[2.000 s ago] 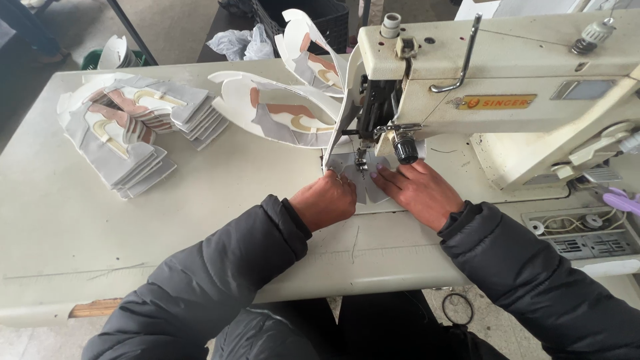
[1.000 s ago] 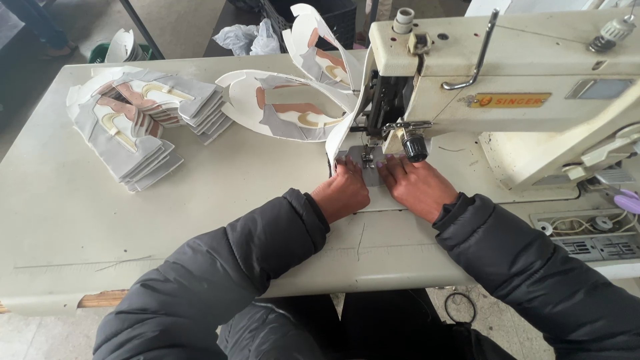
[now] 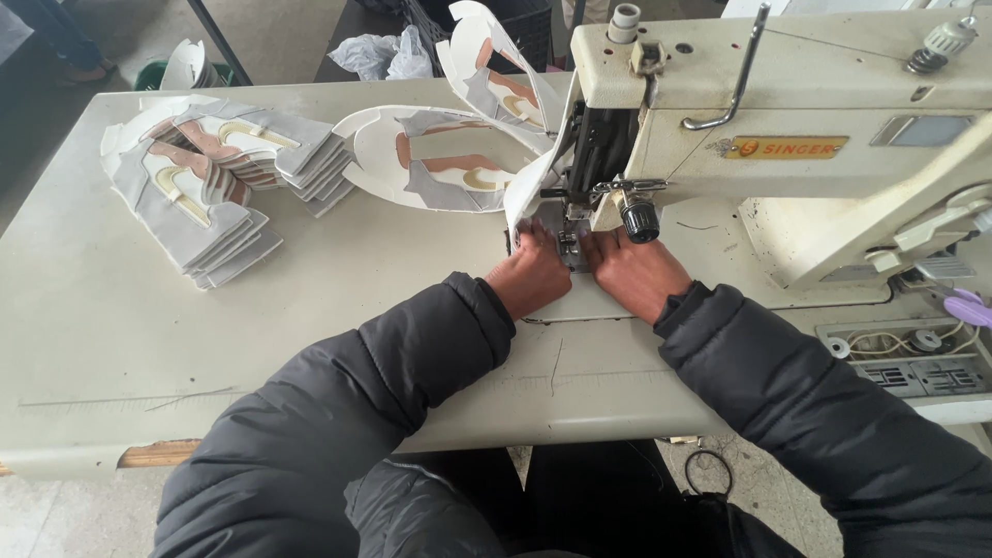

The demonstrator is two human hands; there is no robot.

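A Singer sewing machine stands on the right of the table. My left hand holds the edge of a grey and white shoe upper piece just left of the presser foot. My right hand lies right of the foot, its fingertips pressing on the grey material, partly hidden by the black tension knob. Behind the needle area, joined-looking shoe uppers in white, grey and pink spread leftward, another standing up behind. A stack of shoe uppers lies at the left.
A tray with bobbins and metal plates is set in the table at right, near purple-handled scissors. Behind the table are a black basket, plastic bags and a green bin. A person's leg shows at far upper left.
Both hands stay beside the presser foot. The uppers behind the needle have shifted slightly, and less grey material shows in front of the foot than two seconds ago.
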